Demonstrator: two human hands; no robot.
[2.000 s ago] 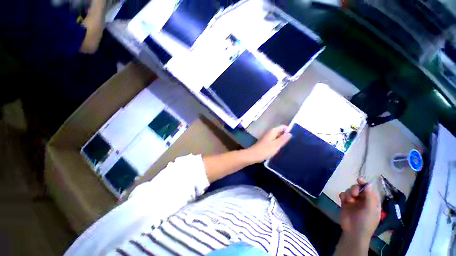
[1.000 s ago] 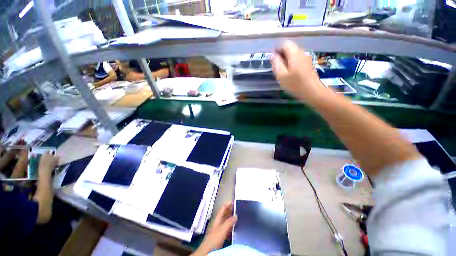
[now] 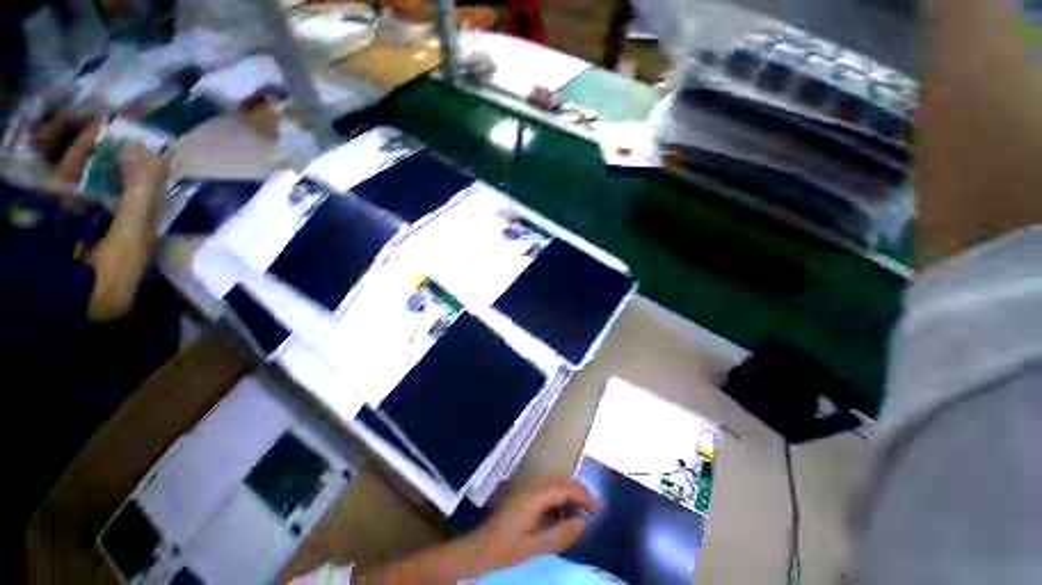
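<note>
A flat unit (image 3: pixel 646 425), half white and half dark, lies on the beige board in front of me. Its dark panel (image 3: pixel 640 531) is nearest me. A small green circuit board (image 3: pixel 683 489) with thin wires sits at its right edge. My left hand (image 3: pixel 546 514) is at the panel's left edge, fingers curled; whether it holds anything is unclear. My right arm is raised at the right edge, large and blurred, and my right hand is out of the picture.
Stacked units (image 3: pixel 457 400) stand left of the single unit. A black box (image 3: pixel 788 389) with a cord is at the back right. A cardboard box (image 3: pixel 171 400) with white and dark-green pieces is lower left. Another person's hands (image 3: pixel 135 171) hold a green piece at the left.
The view has turned left and down. My left hand is no longer clearly gripping the unit's edge. My right hand has gone from above the shelf edge to out of the picture.
</note>
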